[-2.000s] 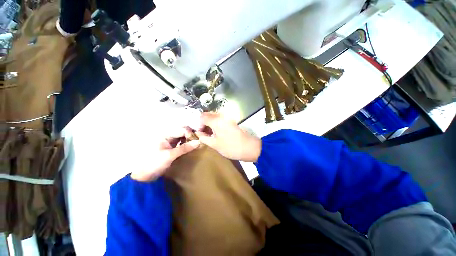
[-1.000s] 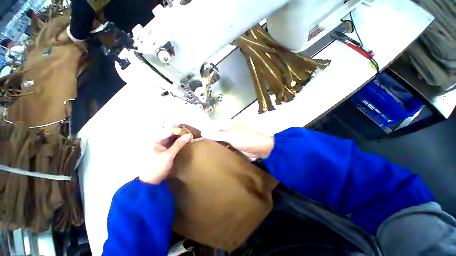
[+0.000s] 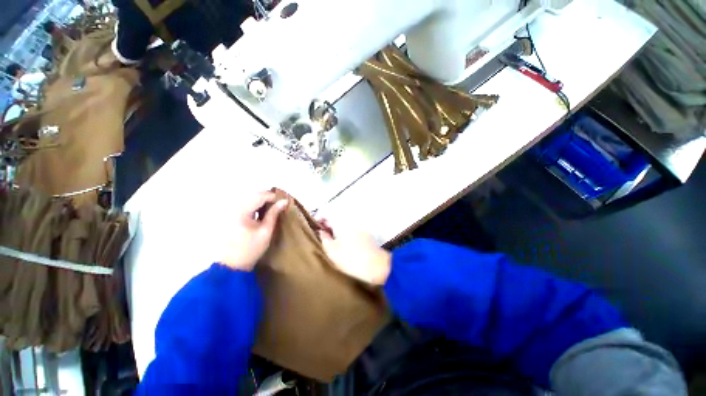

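A tan-brown fabric panel (image 3: 310,309) hangs from the table's front edge toward my lap, with its top corner on the white table. My left hand (image 3: 254,228) pinches the panel's top corner between thumb and fingers. My right hand (image 3: 350,249) holds the panel's right edge, where a darker strip runs along it; its fingertips are partly hidden. The sewing machine's needle area (image 3: 319,147) is beyond both hands, apart from the cloth. A bundle of brown zippers with gold lines (image 3: 418,104) lies on the machine bed behind the needle.
A white machine arm (image 3: 341,39) spans the top. Red-handled snips (image 3: 538,75) lie at the table's right. A blue bin (image 3: 592,158) is below right, near grey-green cloth (image 3: 666,69). Tied brown cloth stacks (image 3: 58,271) hang at left. Another person's dark sleeve (image 3: 139,31) shows at upper left.
The panel and my hands have moved back from the needle area. My right hand has slid down the panel's right edge, away from my left hand. The view has shifted slightly.
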